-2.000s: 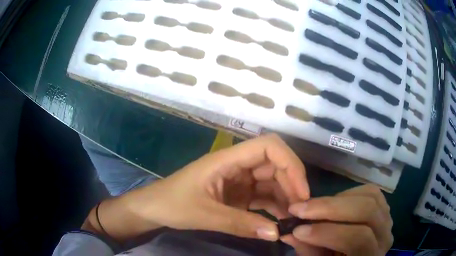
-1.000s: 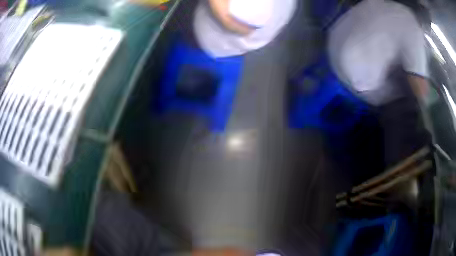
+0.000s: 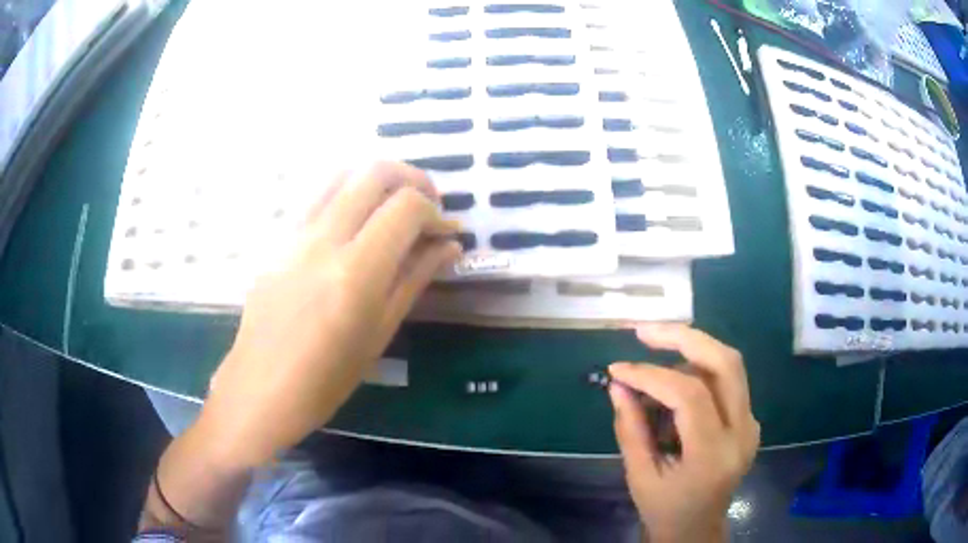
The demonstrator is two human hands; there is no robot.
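A large white foam tray (image 3: 212,300) lies in front of me, with rows of dark strip-like parts (image 3: 541,198) in its cutouts. My left hand (image 3: 340,281) is over the tray's lower middle, its fingertips pinching the end of a dark part (image 3: 454,240) at a cutout by the label; the fingers partly hide it. My right hand (image 3: 679,408) is at the tray's front edge, holding a small black piece (image 3: 600,377) with pale dots between thumb and finger. A similar small piece (image 3: 482,387) with three pale dots lies on the green mat between my hands.
More foam trays lie under the front one, offset to the right. Another filled tray (image 3: 836,342) lies at the right. A white swab-like stick (image 3: 730,55), a clear plastic bag (image 3: 839,32) and a tape roll (image 3: 939,106) are at the upper right. A blue object (image 3: 865,472) is below the bench edge.
The view has swung from the aisle with other people back to the bench. Compared with two seconds ago, my hands have separated; my left is now over the tray.
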